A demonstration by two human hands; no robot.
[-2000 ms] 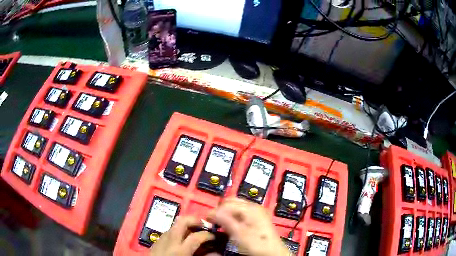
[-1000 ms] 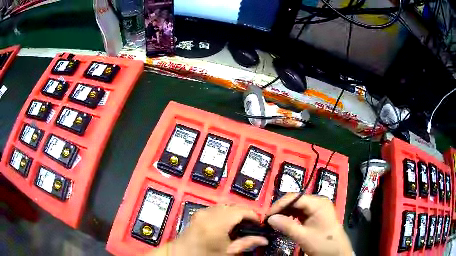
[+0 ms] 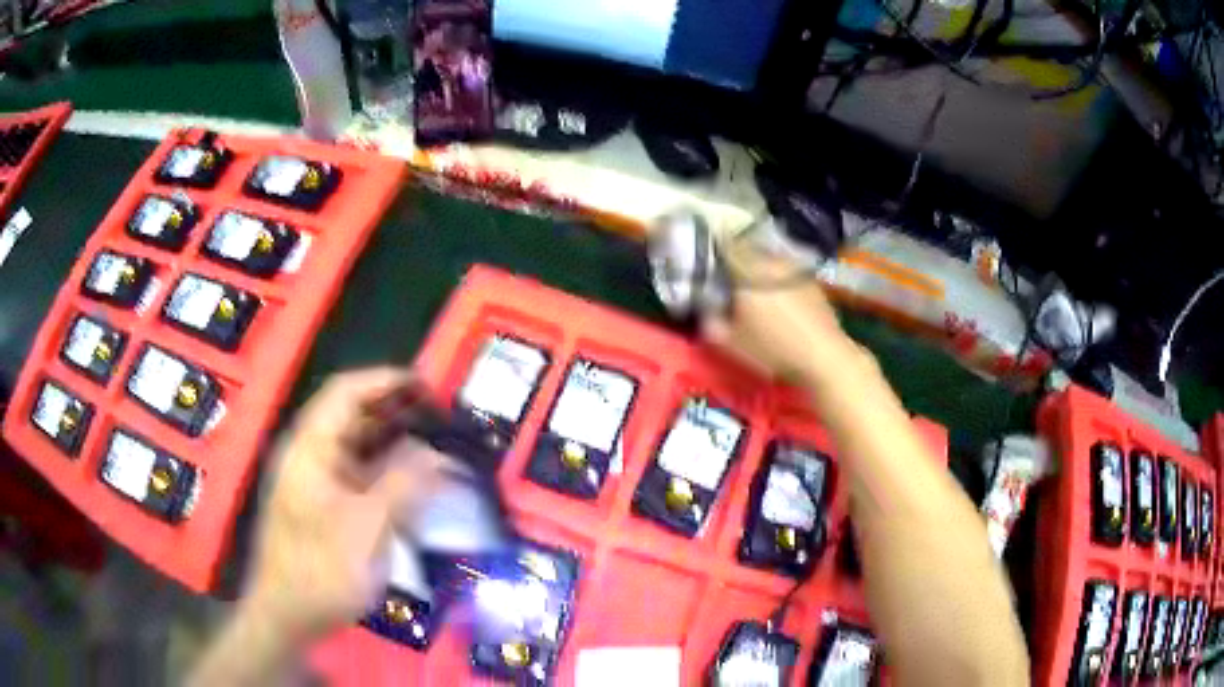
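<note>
My left hand (image 3: 322,497) is shut on a black electronic unit (image 3: 463,450), blurred, over the left side of the middle red tray (image 3: 644,577). A whitish patch shows just under it. My right hand (image 3: 765,289) is shut on a white-grey barcode scanner (image 3: 682,266) behind the tray, its head towards the left. Black units with white labels (image 3: 587,409) sit in the pockets. A bright light falls on a unit (image 3: 524,611) in the front row. A front pocket holds a white barcode label sheet (image 3: 628,667) and no unit.
Filled red trays stand at left (image 3: 302,362) and right (image 3: 1060,537). A spare scanner (image 3: 1009,490) lies between the middle and right trays, partly behind my right forearm. A phone (image 3: 452,70), monitor (image 3: 591,34), mouse (image 3: 678,148) and tangled cables are behind.
My hands have moved apart. My left hand has gone left and up with a unit. My right hand has left the thin cable, reached back and taken hold of the scanner.
</note>
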